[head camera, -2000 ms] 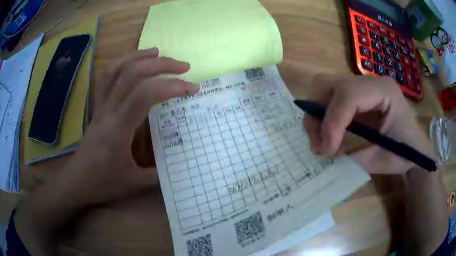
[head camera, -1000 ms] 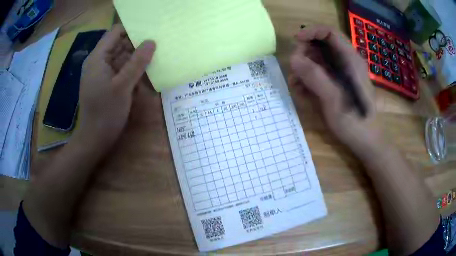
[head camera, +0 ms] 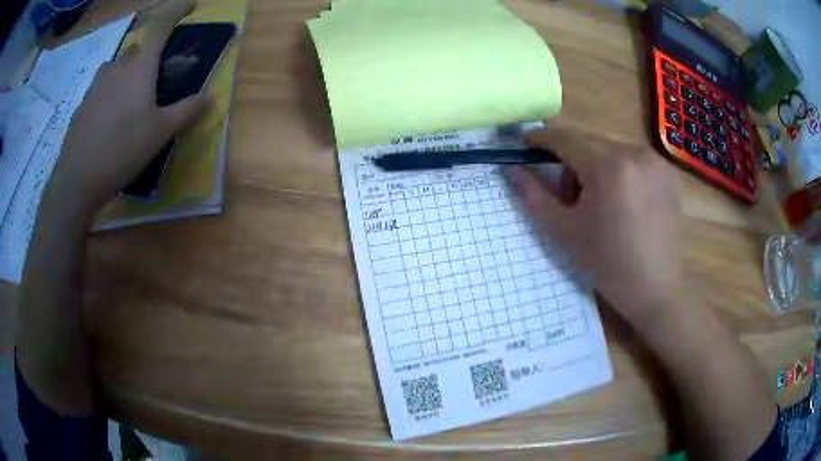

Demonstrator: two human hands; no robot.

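The sales slip book (head camera: 468, 288) lies on the desk with its white gridded sheet up and a few handwritten marks at its left. Its yellow copy sheets (head camera: 432, 67) are folded back over the top. My right hand (head camera: 594, 212) holds a black pen (head camera: 459, 159) lying across the upper part of the sheet. My left hand (head camera: 130, 117) is over the smartphone (head camera: 196, 58), fingers around its left side and thumb across it. The phone rests on a yellow slip book (head camera: 202, 171).
An orange-red calculator (head camera: 707, 117) lies at the upper right, beside a green mug (head camera: 770, 67). A clear glass item (head camera: 785, 270) is at the right edge. Loose handwritten sheets (head camera: 63, 117) lie at the far left.
My left hand has left the yellow sheets and moved left onto the phone. My right hand has come back over the slip book with the pen, now level across it.
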